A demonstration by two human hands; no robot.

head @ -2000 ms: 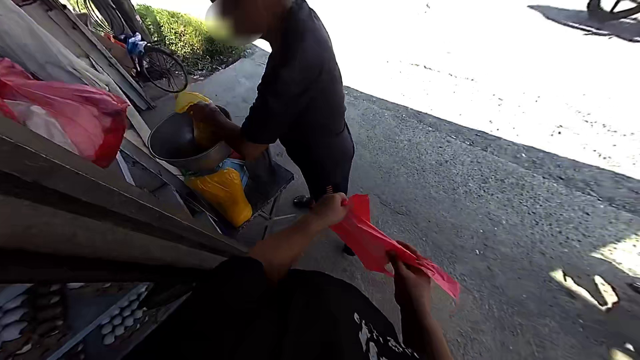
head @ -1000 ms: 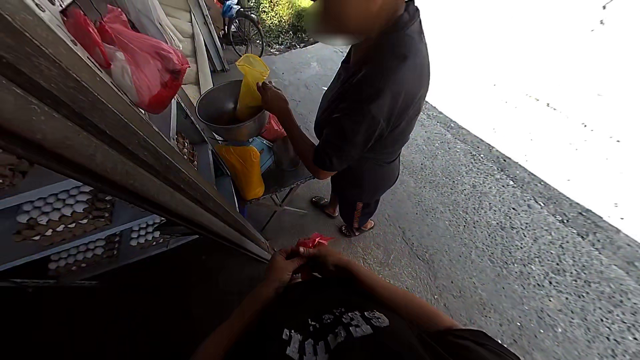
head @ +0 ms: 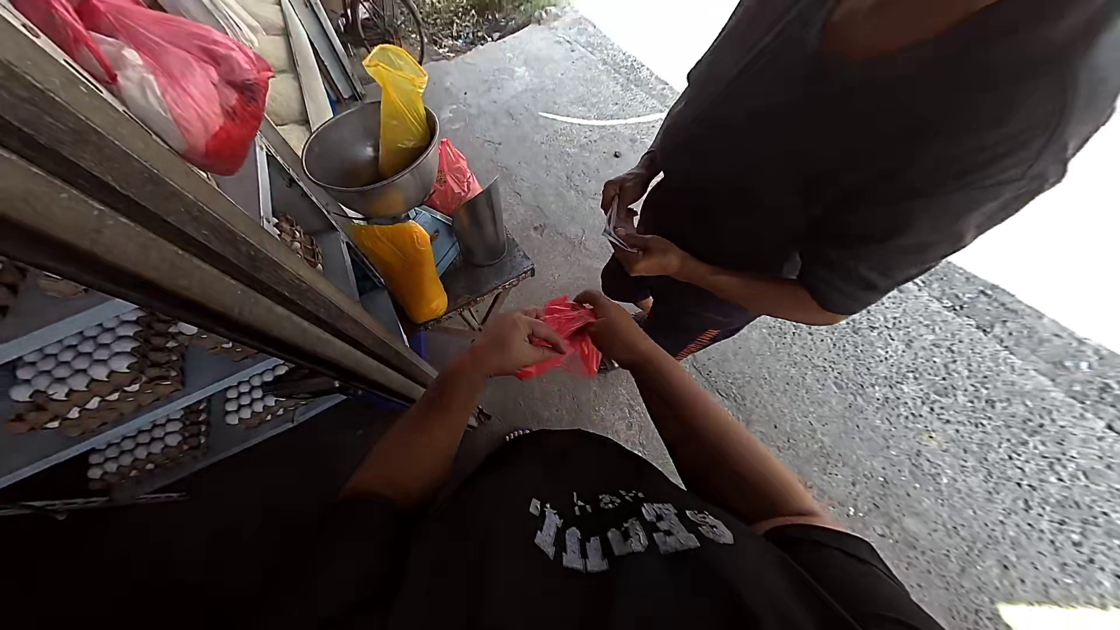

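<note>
A red plastic bag (head: 570,339) is bunched between my two hands, in front of my chest. My right hand (head: 612,328) grips its upper right side. At its left edge is my left hand (head: 518,341), with fingers bent; whether they pinch the plastic cannot be told. Beyond my hands, a small table (head: 516,268) bears a metal bowl (head: 328,149) with a yellow plastic bag (head: 404,105) in it. A filled yellow-orange bag (head: 407,271), a metal scoop or cup (head: 481,223) and a red-pink bag (head: 453,179) are beside and below the bowl.
A person in dark clothes (head: 787,157) stands at the right, holding folded papers, perhaps banknotes (head: 619,232), in both hands. Egg trays (head: 79,359) lie on shelves at the left, behind a metal frame (head: 219,236). A pink bag (head: 192,87) hangs at the upper left.
The red bag was stretched out between my hands two seconds ago and is now bunched. The other person's hand has left the yellow bag in the bowl, and both their hands now hold papers.
</note>
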